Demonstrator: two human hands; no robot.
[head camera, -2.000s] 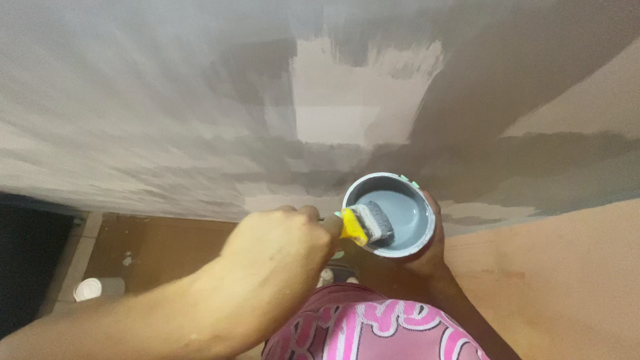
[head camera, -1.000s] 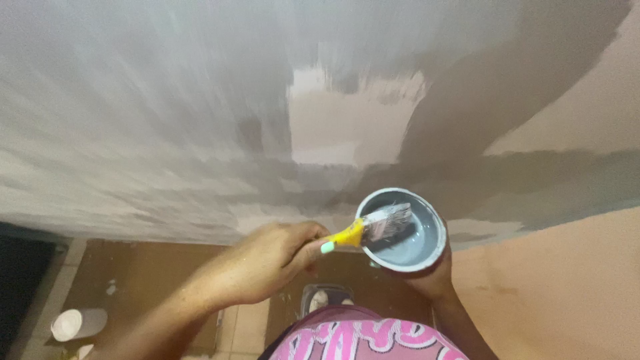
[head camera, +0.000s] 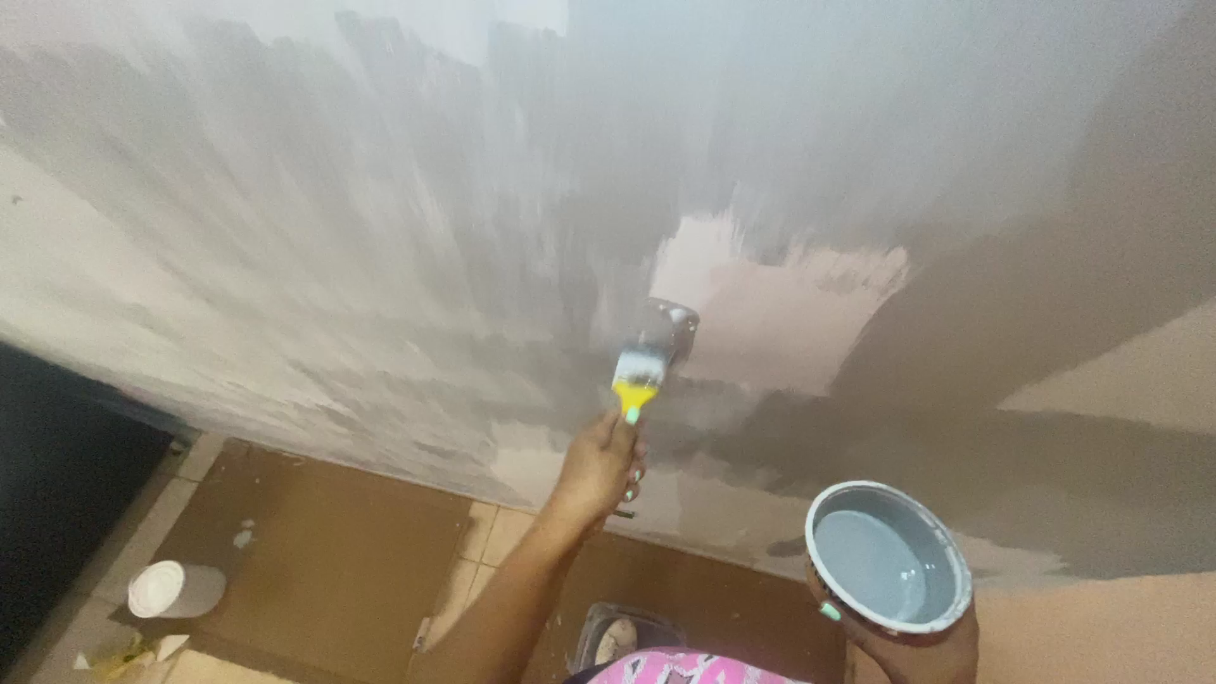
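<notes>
A yellow-handled paintbrush (head camera: 637, 377) is gripped in my left hand (head camera: 597, 470), its bristles against the wall (head camera: 532, 237) at the left edge of an unpainted pinkish patch (head camera: 788, 313). Wet grey paint shows around the bristle tips. At the lower right my right hand (head camera: 902, 651) holds a round tub of grey-blue paint (head camera: 888, 560) from below and the side, its mouth facing up and its rim smeared with paint. Grey and brownish strokes cover much of the wall about the patch.
Brown sheets (head camera: 332, 560) lie over the floor tiles (head camera: 484, 532) along the wall's foot. A white container (head camera: 178, 589) stands at the lower left beside yellow and white scraps (head camera: 138, 655). A dark area (head camera: 66, 503) borders the left. A shoe is partly visible at bottom centre.
The paintbrush has come out of the tub and now touches the wall, moved by my left hand. The tub in my right hand is farther right and apart from the brush. The view has shifted.
</notes>
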